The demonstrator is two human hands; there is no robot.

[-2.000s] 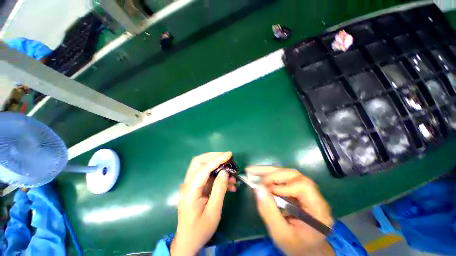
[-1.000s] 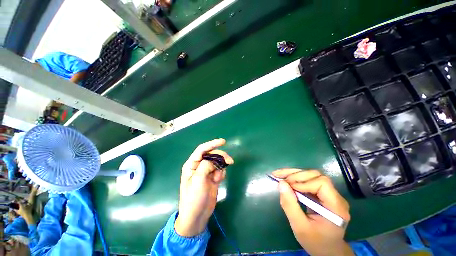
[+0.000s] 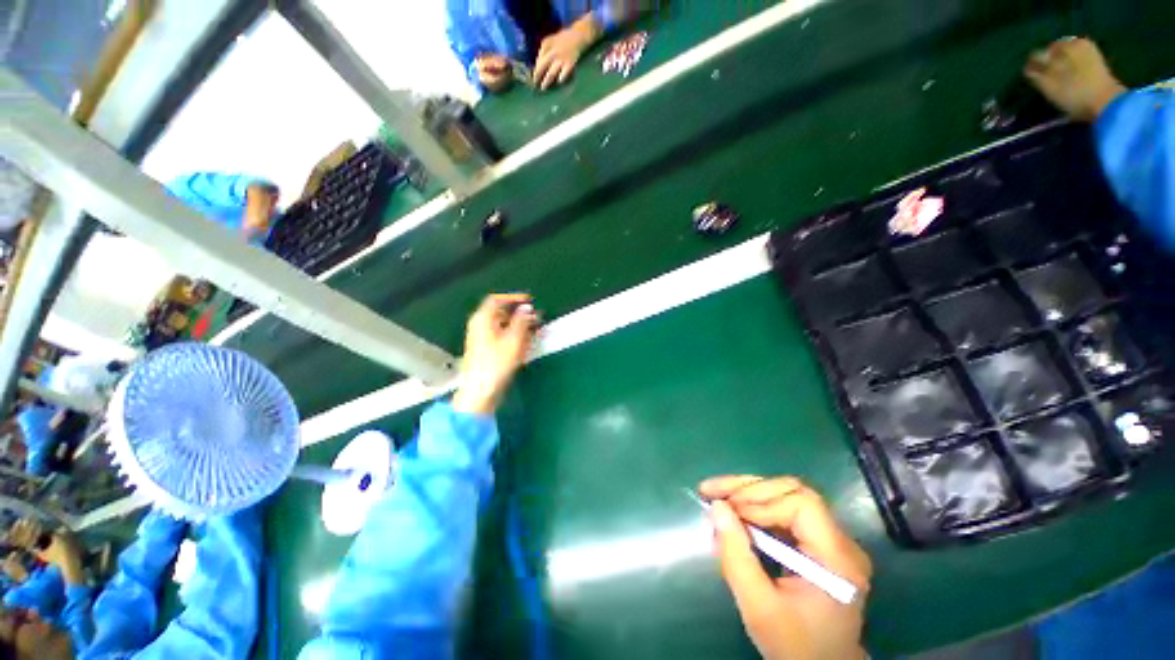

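My left hand (image 3: 496, 346) is stretched forward over the white rail (image 3: 644, 303), fingers bent. A small pale spot shows at its fingertips; the black housing is not visible there, and I cannot tell whether the hand holds it. My right hand (image 3: 792, 567) holds the slim tweezers (image 3: 802, 565) above the green bench, tip pointing up and left, touching nothing. Small dark units lie on the green strip beyond the rail, one (image 3: 492, 228) near the metal post and one (image 3: 714, 217) farther right.
The black compartment tray (image 3: 889, 348) is at right, a pink-and-white bit (image 3: 916, 213) on its far part. A fan (image 3: 202, 429) and a metal post (image 3: 258, 277) stand at left. Another person's hand (image 3: 1076, 77) reaches in at upper right; other workers' hands are across the line.
My left hand has moved forward from above the bench to the rail, and the housing it held is no longer visible in it. My right hand still holds the tweezers. Another person's hand has appeared at upper right.
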